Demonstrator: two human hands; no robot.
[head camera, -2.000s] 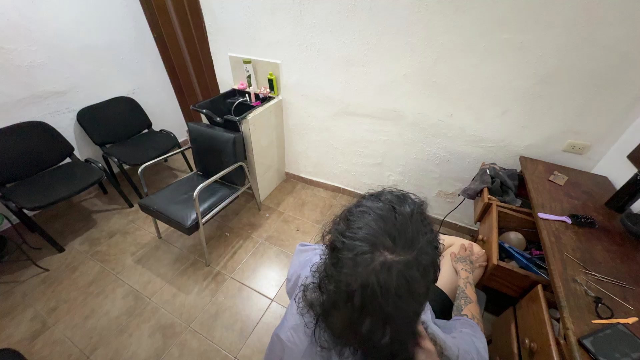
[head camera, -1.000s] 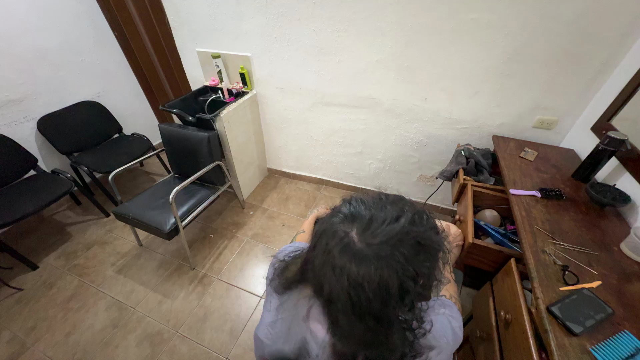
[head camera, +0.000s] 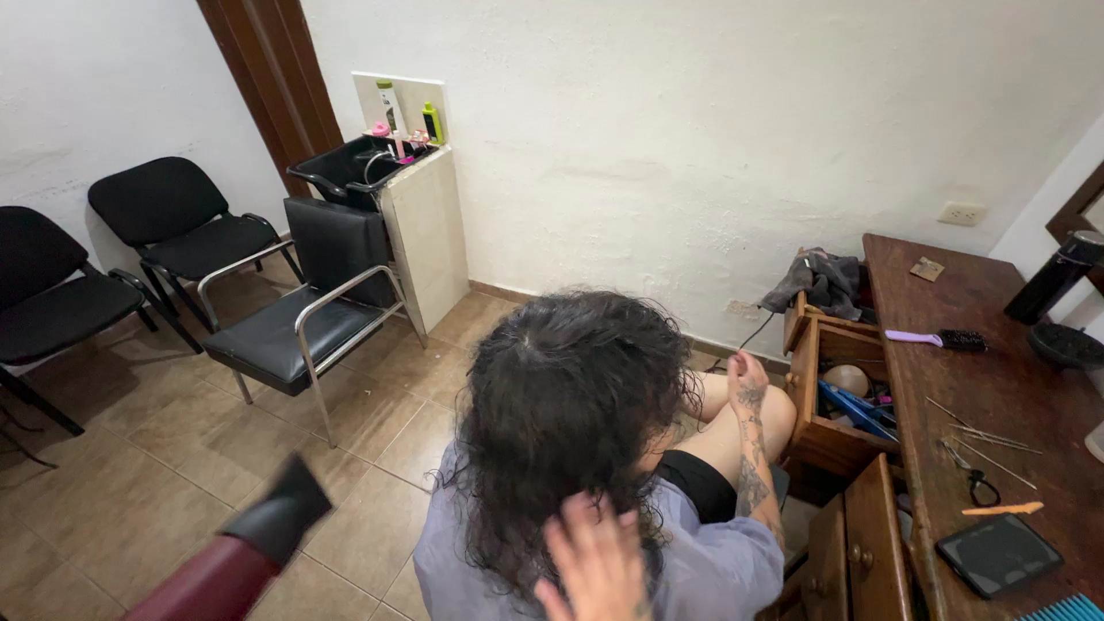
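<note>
A person (head camera: 569, 371) with dark, wavy hair sits in front of me, seen from above and behind, in a light purple top. My right hand (head camera: 595, 556), somewhat blurred, is at the back of the hair with its fingers spread and nothing gripped. At the lower left a hair dryer (head camera: 216, 561) with a dark red body and a black flat nozzle points up and right, apart from the hair. Its handle is out of frame, and my left hand is not in view. The seated person's tattooed forearm (head camera: 755, 457) is raised over the knees.
At right a wooden table (head camera: 957, 405) bears a purple-handled brush (head camera: 936, 339), metal clips (head camera: 992, 440), an orange comb (head camera: 1003, 509) and a dark tablet-like object (head camera: 999, 555). An open drawer (head camera: 849, 431) juts beside the person's knees. A black salon chair (head camera: 297, 328) stands before a wash basin (head camera: 362, 168).
The hair dryer and my right hand have come into view. The seated person's head has turned toward the right, and their tattooed forearm now shows raised over the knees.
</note>
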